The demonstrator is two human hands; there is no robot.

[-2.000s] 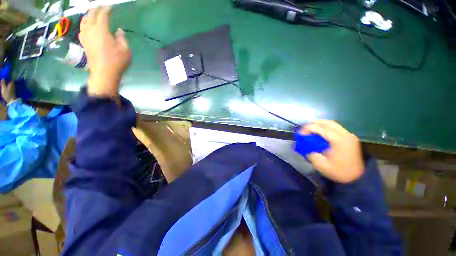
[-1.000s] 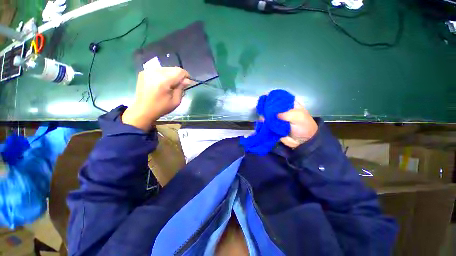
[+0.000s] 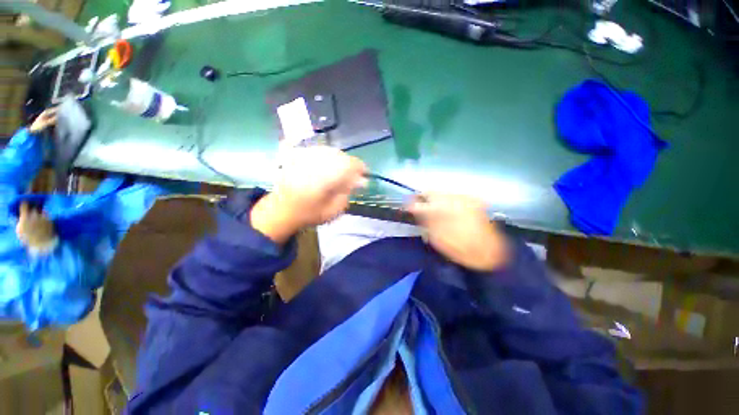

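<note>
The solar panel (image 3: pixel 361 96) lies back side up on the green bench, with its junction box (image 3: pixel 322 112) and white rating label (image 3: pixel 295 120) showing. My left hand (image 3: pixel 314 190) is closed on the output cable (image 3: pixel 392 182) just in front of the panel. My right hand (image 3: pixel 462 230), blurred, grips the same cable a little to the right, and a short length runs between the hands. The blue cleaning cloth (image 3: pixel 613 154) lies crumpled on the bench to the right, out of my hands.
A bottle (image 3: pixel 149 101), orange scissors (image 3: pixel 121 55) and a small black cap (image 3: pixel 210 73) are at the left. A corded black tool (image 3: pixel 442 22) and white tissue scrap (image 3: pixel 614 36) lie at the back. A person in light blue (image 3: pixel 57 243) holds something at far left.
The blue cloth has left my right hand and now lies on the bench at right. My right hand has taken hold of the cable. My left hand has closed on the cable nearer the bench's front edge.
</note>
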